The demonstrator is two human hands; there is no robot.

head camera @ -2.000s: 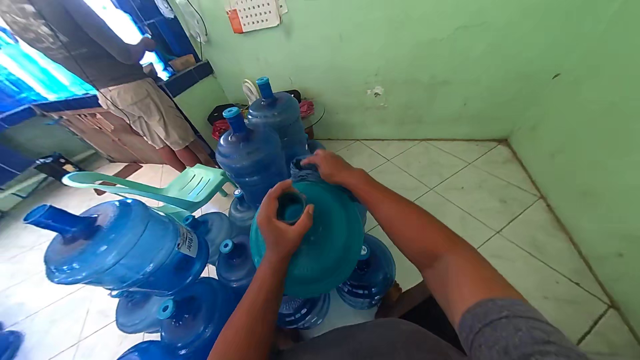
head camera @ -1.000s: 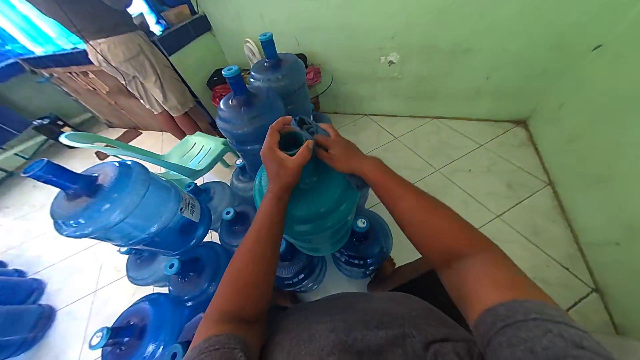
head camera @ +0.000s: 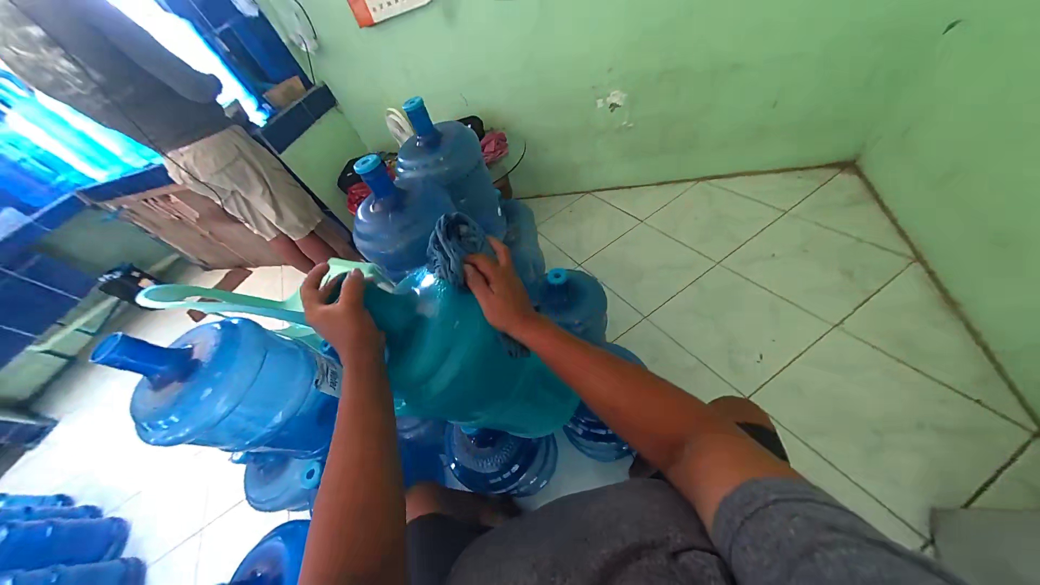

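A teal plastic water jug lies tilted in front of me, its neck toward the upper left. My left hand grips that neck, fingers curled around it. On the jug's shoulder, my right hand presses a bunched dark blue cloth. Blue water jugs surround it: two capped ones stand just behind, and others sit below and to its right. A large blue jug leans on its side to the left of my left forearm.
A light green plastic chair is behind the leaning jug. Another person stands at a tiled counter at the upper left. Several blue jugs lie at the lower left. Green walls meet at the right, over a tiled floor.
The teal jug has gone from nearly upright to tilted, its neck now leftward with my left hand on it. My right hand and the cloth have moved from beside the neck to the jug's shoulder.
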